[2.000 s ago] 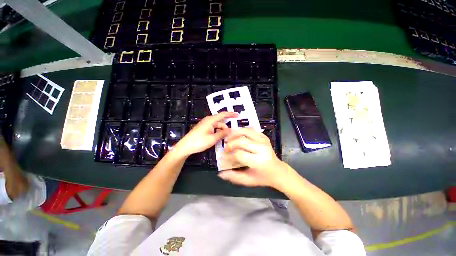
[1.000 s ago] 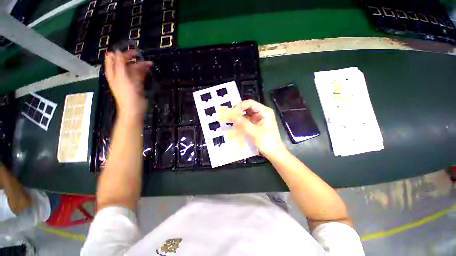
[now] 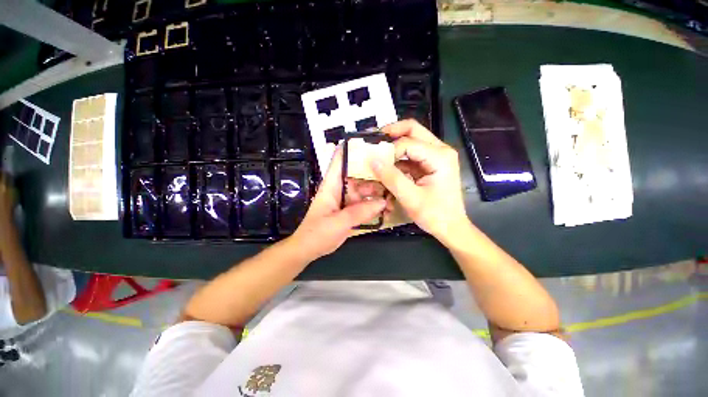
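Observation:
My left hand (image 3: 334, 213) holds a thin black rectangular frame (image 3: 345, 172) by its lower left side, with its fingers seen through the open middle. My right hand (image 3: 429, 182) holds a small pale tan adhesive piece (image 3: 365, 158) at the frame's upper part. Its fingertips also touch the frame's upper right corner. A white adhesive sheet (image 3: 347, 112) with dark notched square holes lies under the hands, on the shiny black blister tray (image 3: 223, 143). The hands hide the sheet's lower part.
A dark glossy block (image 3: 495, 143) and a white liner stack (image 3: 588, 147) with tan scraps lie at right. A tan sheet (image 3: 93, 157) and a white lattice (image 3: 35, 130) lie at left. Another person's arm (image 3: 19, 260) shows at far left.
My left hand has come from the tray's upper left to the middle and now holds the frame. My right hand has brought the tan piece onto it. The view has shifted.

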